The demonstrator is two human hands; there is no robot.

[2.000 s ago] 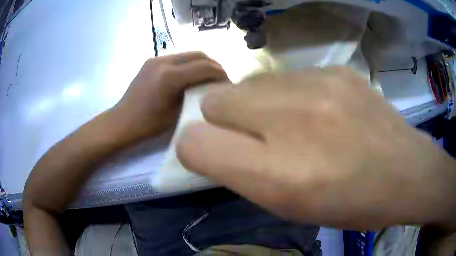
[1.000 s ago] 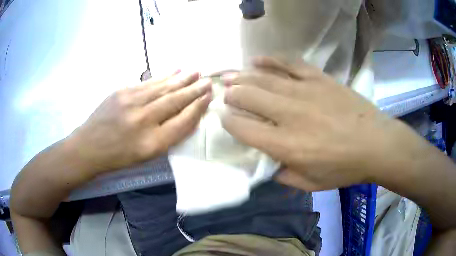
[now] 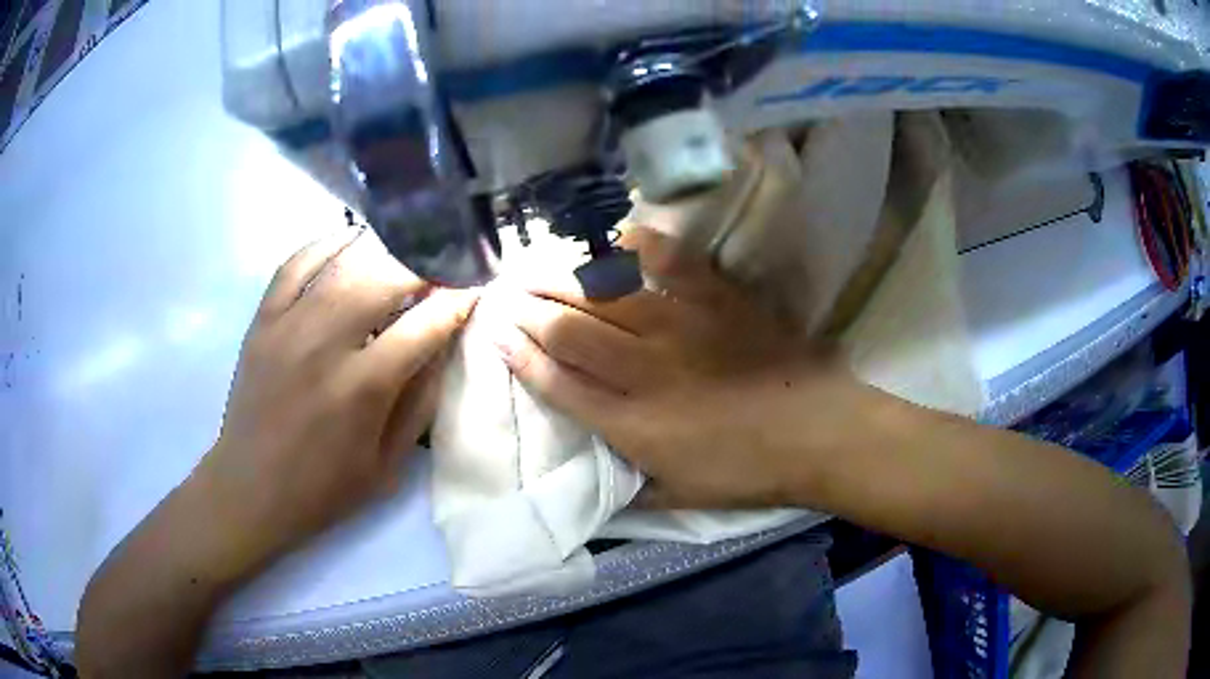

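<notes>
The cream garment piece lies under both my hands, its folded end near the table's front edge. More of it bunches to the right of the needle area. My left hand lies on the table at the cloth's left edge, fingertips by the presser foot area. My right hand presses on the cloth, fingers bent, just below a dark round knob. The sewing machine head with "JACK" lettering is above. The needle and presser foot are lost in glare and behind the fingers.
The white table has a marked front edge. Coloured loops hang at the right. A blue crate stands at lower right. Dark cloth covers the lap. A shiny curved metal guard is on the machine's front.
The view has moved so that the machine head fills the top. Both hands and the cloth have moved up to the needle area. The cloth's end now lies on the table edge instead of hanging over the lap.
</notes>
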